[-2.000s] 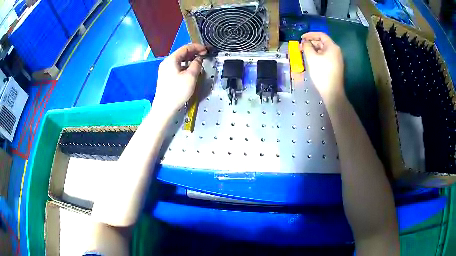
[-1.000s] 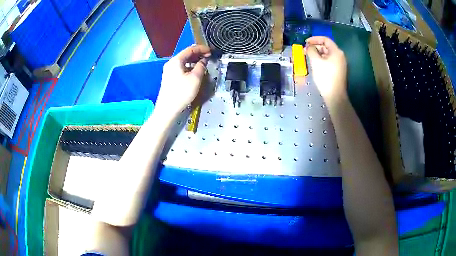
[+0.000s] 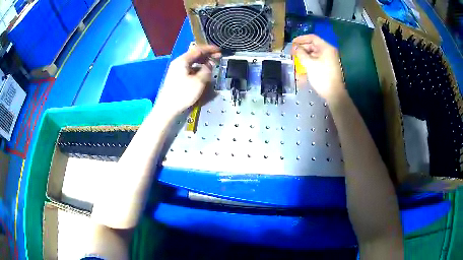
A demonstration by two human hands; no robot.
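Note:
Two black power adapters, the left one [image 3: 237, 72] and the right one [image 3: 271, 74], sit side by side in the silvery fixture [image 3: 255, 63], pins towards me. My left hand [image 3: 190, 76] is beside the fixture's left end, fingers bent and thumb near the fingertips; I cannot tell whether it holds anything. My right hand [image 3: 320, 63] is at the fixture's right, over the yellow-orange block [image 3: 300, 66], which it partly covers; I cannot tell whether it grips the block.
A round fan grille [image 3: 236, 29] stands behind the fixture on the perforated plate [image 3: 254, 147]. A yellow tool [image 3: 192, 120] lies left. A carton of black adapters [image 3: 388, 96] is at right. A green crate [image 3: 35, 177] with cartons is at left, near a blue bin [image 3: 129, 81].
My right hand has moved left towards the fixture and now covers part of the yellow-orange block. My left hand has moved slightly closer to the fixture. The adapters stay in place.

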